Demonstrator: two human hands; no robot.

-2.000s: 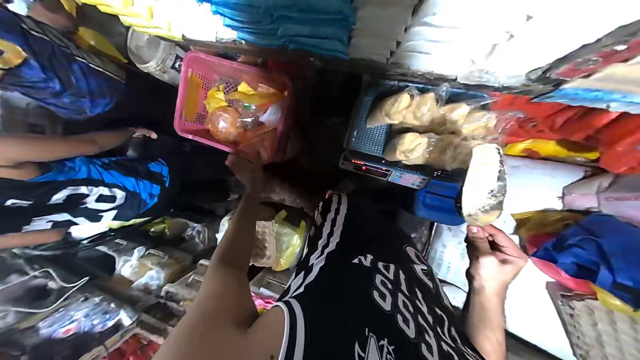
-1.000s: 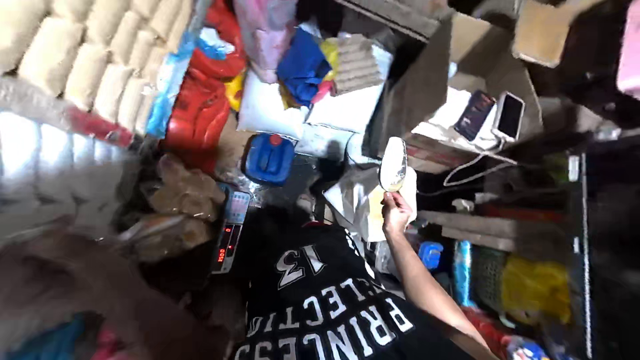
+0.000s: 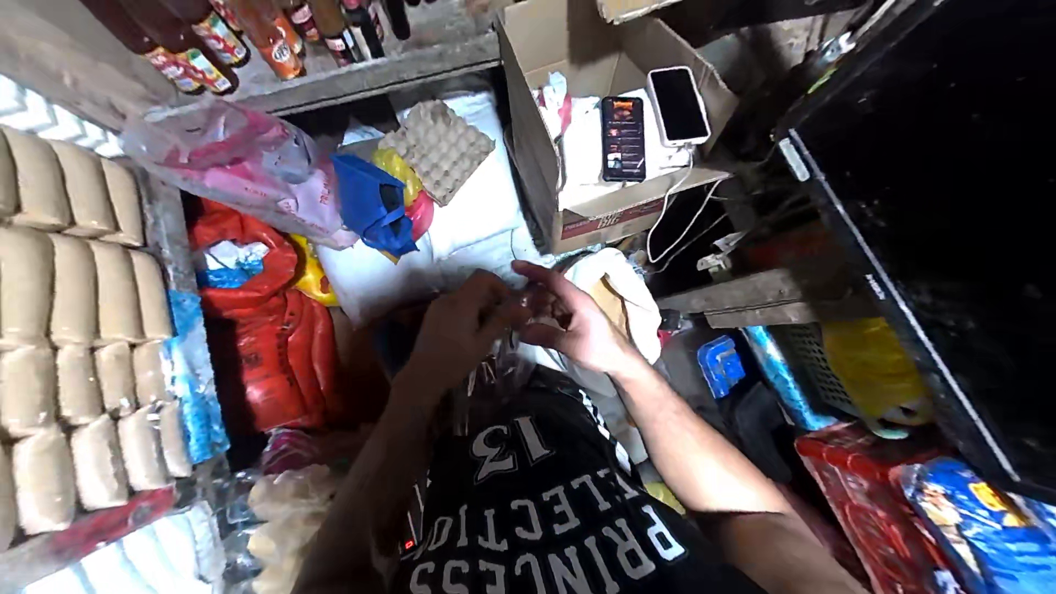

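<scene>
My left hand and my right hand are close together in front of my chest. Between their fingers is a thin clear plastic bag, its lower part hanging against my black jersey. The fingers of both hands are bent on its upper part; what the bag holds is too unclear to tell. Just behind my right hand is an open white sack with something tan inside. Beyond both hands lie a blue bag and a grey egg tray on white packs.
An open cardboard box holds two phones, one with a white cable. Tan filled packs are stacked at left beside a red plastic bag. Bottles stand on a shelf at the back. A large black panel borders the right.
The filled clear bag that my right hand held up earlier is no longer seen raised; both hands are now together at thin plastic. The view has turned strongly.
</scene>
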